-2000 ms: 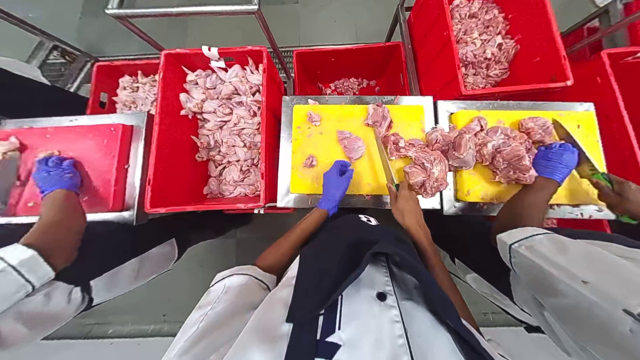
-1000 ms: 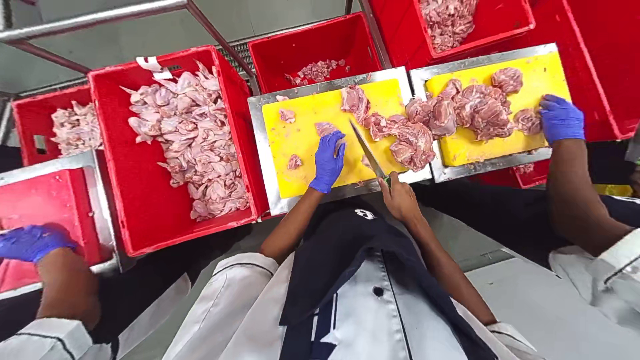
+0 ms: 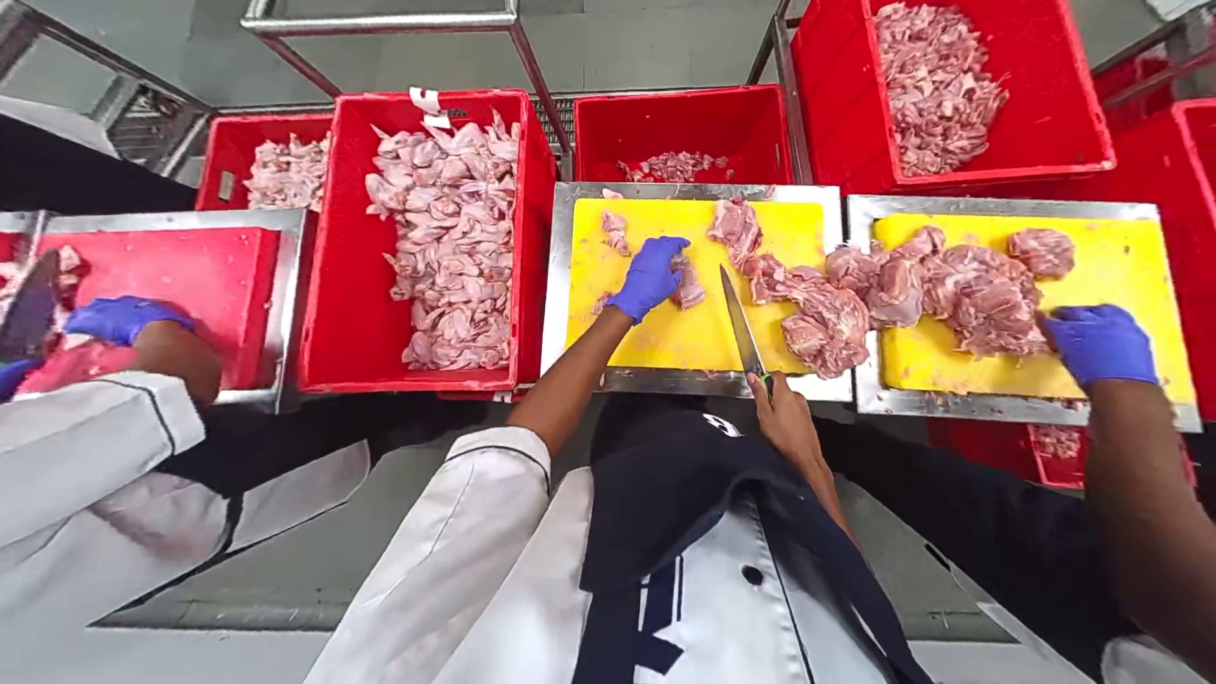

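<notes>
In a blue glove, my left hand (image 3: 653, 278) has its fingers on a piece of raw meat (image 3: 689, 283) on the yellow cutting board (image 3: 655, 347), which lies in a metal tray. My bare right hand (image 3: 784, 414) grips the handle of a kitchen knife (image 3: 741, 323) near the board's front edge, its blade slanting up and left over the board. Smaller meat scraps (image 3: 615, 231) lie at the board's left. Larger raw meat pieces (image 3: 826, 328) spread along its right side, reaching the neighbouring board.
A co-worker's gloved hand (image 3: 1102, 344) touches meat on the right yellow board (image 3: 1130, 256). Another co-worker's gloved hand (image 3: 128, 319) is at the red board (image 3: 180, 256). Red crates (image 3: 313, 285) of raw poultry and meat stand around, with metal rails (image 3: 380, 24) behind.
The view swung and came back. The co-worker's knife seen over the right board two seconds ago is out of view now. My right hand keeps its hold on the knife.
</notes>
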